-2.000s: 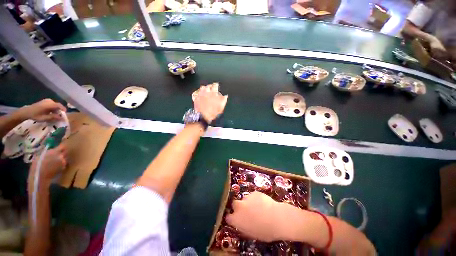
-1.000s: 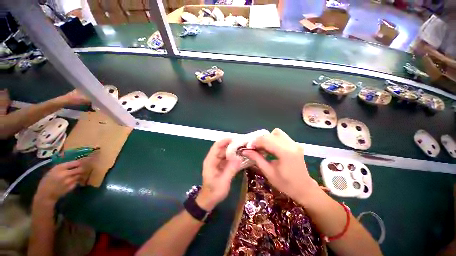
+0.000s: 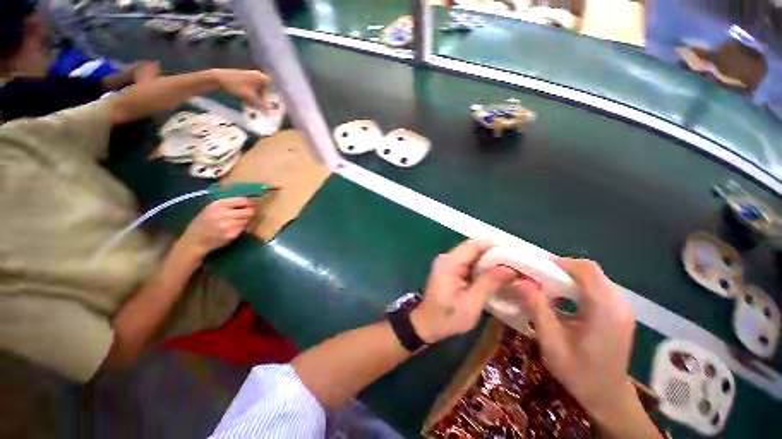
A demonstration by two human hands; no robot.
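Observation:
A white front cover [image 3: 533, 267] is held tilted above the pale rail by both hands. My left hand [image 3: 463, 287], with a dark watch strap at the wrist, grips its left side, thumb on the face. My right hand [image 3: 583, 330] grips its right side, thumb pressing near the middle. A small reddish bit shows between the thumbs; most of the trim piece is hidden. The open cardboard parts box [image 3: 467, 377], full of shiny copper-coloured pieces, is below my hands, partly covered by my right forearm. A white cover [image 3: 693, 386] with grille and holes lies right of the box.
A neighbour at left holds a green glue gun [image 3: 240, 189] over a brown cardboard mat [image 3: 287, 176], beside a pile of white covers [image 3: 199, 141]. More covers [image 3: 403, 147] and a wired subassembly [image 3: 502, 117] are on the green belt. A slanting grey post [image 3: 287, 81] stands at the rail.
The view has turned left. My left hand came back from the belt and my right hand out of the box; both now hold a cover. The neighbour's other hand has taken hold of a cover.

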